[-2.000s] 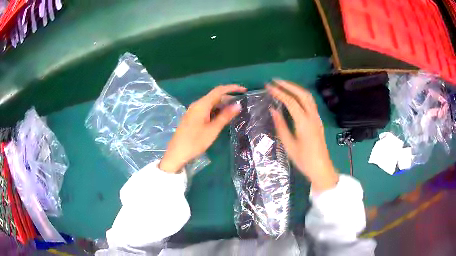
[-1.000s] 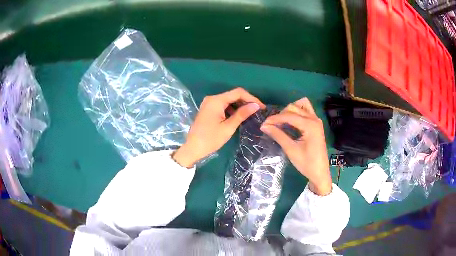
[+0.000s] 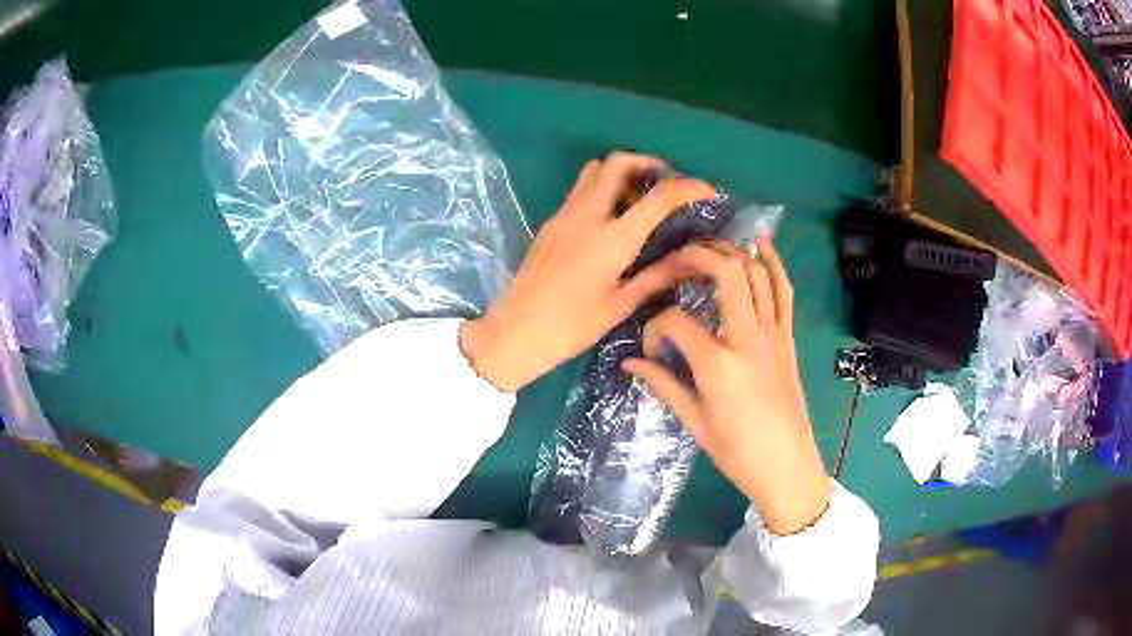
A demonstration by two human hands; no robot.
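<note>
A long clear plastic bag (image 3: 639, 478) with dark contents, which look like black straps, lies on the green bench in front of me, tilted slightly. My left hand (image 3: 596, 261) is at the bag's upper end, its fingers curled on the plastic. My right hand (image 3: 732, 360) is bent over the bag's upper part, fingers gripping the plastic. The bag's mouth shows as clear film above my right fingers. The fingertips are partly hidden, and I cannot tell whether the bag is open.
A large flat clear bag (image 3: 360, 162) with a white label lies left. A bag with lilac contents (image 3: 44, 211) is far left. At right are dark straps (image 3: 925, 298), white paper (image 3: 931, 432), a crumpled clear bag (image 3: 1037, 373) and an orange-red tray (image 3: 1037, 137).
My hands have come closer together, and both now grip the bag's upper end, which is turned up to the right. The view has shifted, and the white label on the bag no longer shows.
</note>
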